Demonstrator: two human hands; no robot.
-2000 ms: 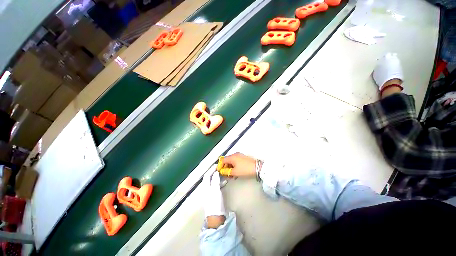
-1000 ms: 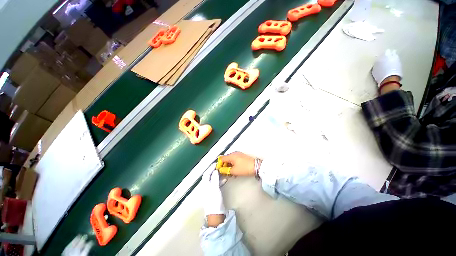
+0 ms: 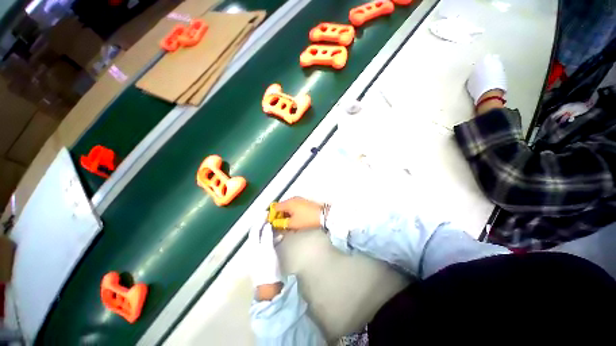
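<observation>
My left hand (image 3: 265, 253), in a white knit glove, lies at the table's near-left edge beside the belt. My right hand (image 3: 299, 214) is bare, with yellow-orange finger cots (image 3: 277, 216) on its fingertips. The fingertips of both hands meet or nearly touch over the off-white table (image 3: 317, 277). Whether a small thing is between them, I cannot tell. Orange controller shells lie apart on the green conveyor belt (image 3: 169, 223): one at lower left (image 3: 123, 297), one in the middle (image 3: 219, 181), one higher up (image 3: 286, 104) and several at the top (image 3: 324, 56).
A person's white-gloved hand (image 3: 487, 78) and plaid sleeve (image 3: 540, 169) are on the right. Across the belt are cardboard sheets (image 3: 196, 61) with orange shells on top, a white board (image 3: 50, 236) and a red-orange part (image 3: 99, 161). A small pale object (image 3: 352, 107) sits at the table edge.
The view has shifted, and the shells are farther down-left along the belt. The lower-left pair is now one shell. A white-gloved hand seen there a second ago is gone. My hands keep their pose.
</observation>
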